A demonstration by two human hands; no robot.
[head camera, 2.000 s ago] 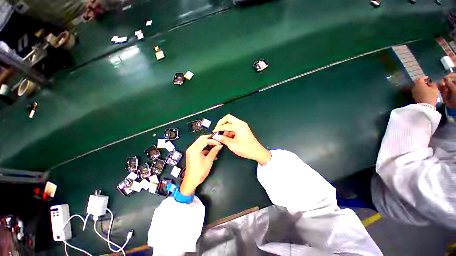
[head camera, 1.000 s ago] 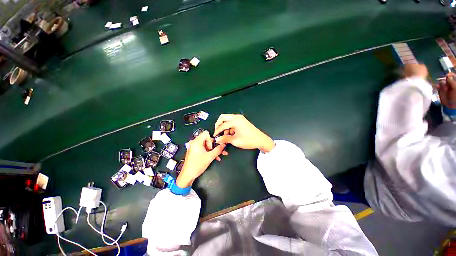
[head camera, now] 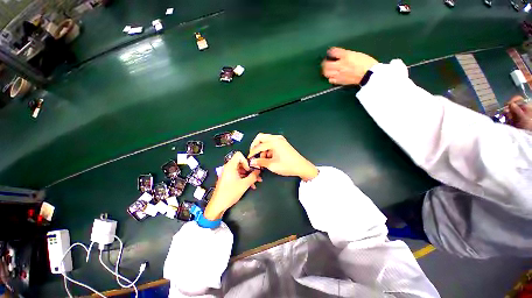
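My left hand (head camera: 234, 181), with a blue band at the wrist, and my right hand (head camera: 279, 156) meet fingertip to fingertip over the bench. Between them is a small dark piece with a pale spot (head camera: 254, 164), mostly hidden by the fingers; it looks like a black housing. Several black squarish housings (head camera: 171, 169) with small white rectangles (head camera: 199, 193) lie in a loose pile left of my left hand. One housing (head camera: 223, 139) with a white piece lies just beyond my hands. Another is partly hidden behind my left fingers.
A neighbour's hand (head camera: 350, 67) reaches over the green belt (head camera: 274, 64) from the right. A housing with a white piece (head camera: 227, 74) and an orange-tailed piece (head camera: 201, 42) lie on the belt. A white charger (head camera: 104, 231) and power strip (head camera: 59, 251) lie lower left. A pale segmented strip (head camera: 477, 81) lies right.
The neighbour's arm has swung left over the belt, where a housing was seen before. Belt pieces have shifted right. My hands stay together, nearly still, around the small piece.
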